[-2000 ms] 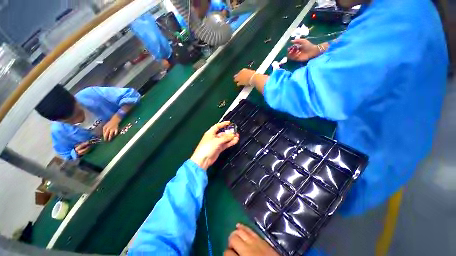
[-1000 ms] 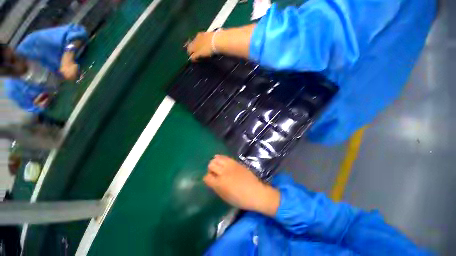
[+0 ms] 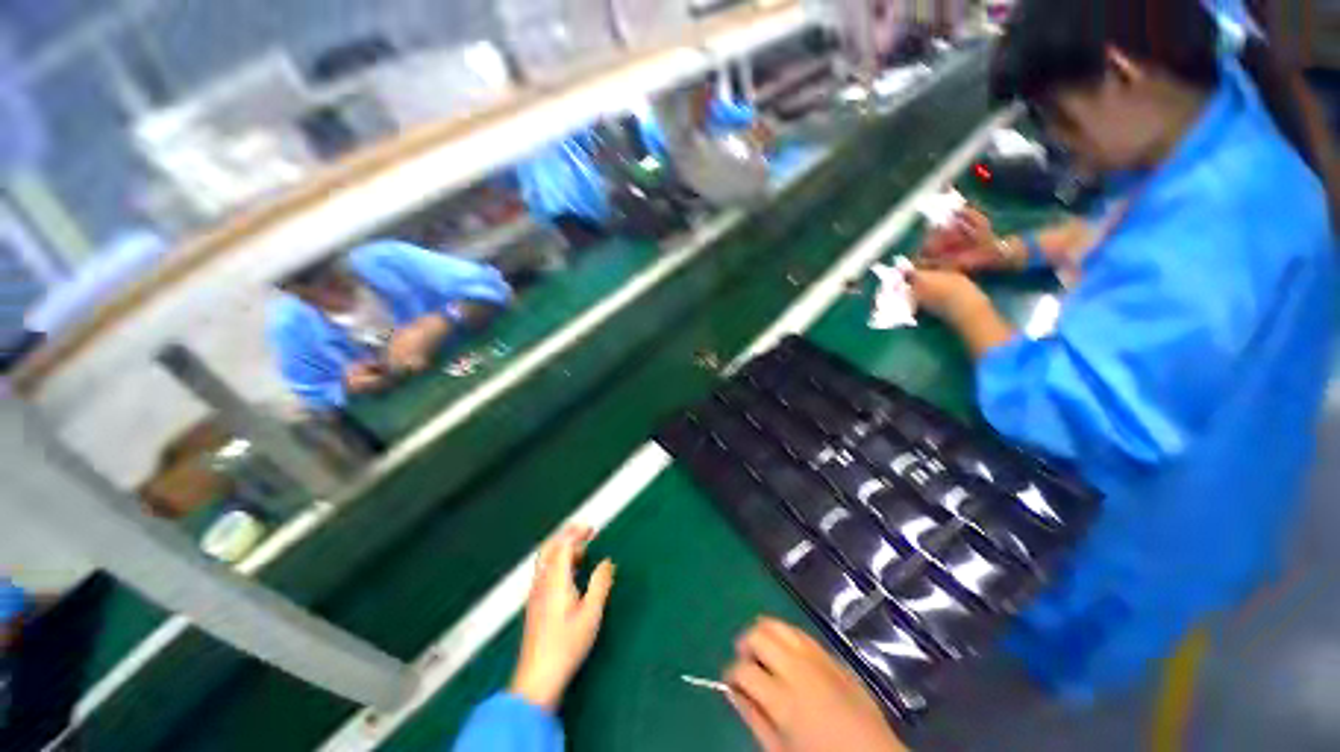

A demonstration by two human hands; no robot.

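My left hand point(image 3: 562, 617) is over the green bench point(image 3: 647, 588) beside the white rail, with thumb and fingers apart. No module shows in it. My right hand point(image 3: 805, 688) is at the lower edge, partly cut off, its fingers closed on a thin light tool, likely tweezers point(image 3: 705, 682), whose tip points left. The glossy black blister tray point(image 3: 838, 551) lies to the right of my hands, its far left corner over the white rail. Its pockets show strong glare. The picture is somewhat blurred.
A white rail point(image 3: 628, 481) borders the green conveyor point(image 3: 514, 463), which carries small scattered pieces point(image 3: 705, 359). A grey metal post point(image 3: 272, 617) stands at left. A person in blue point(image 3: 1176, 323) works at right, others beyond the belt. A roll of tape point(image 3: 231, 536) lies at far left.
Two seconds ago my left hand held a small module by the tray; now it is nearer me with fingers spread. The light tool now shows in my right hand. The view has shifted.
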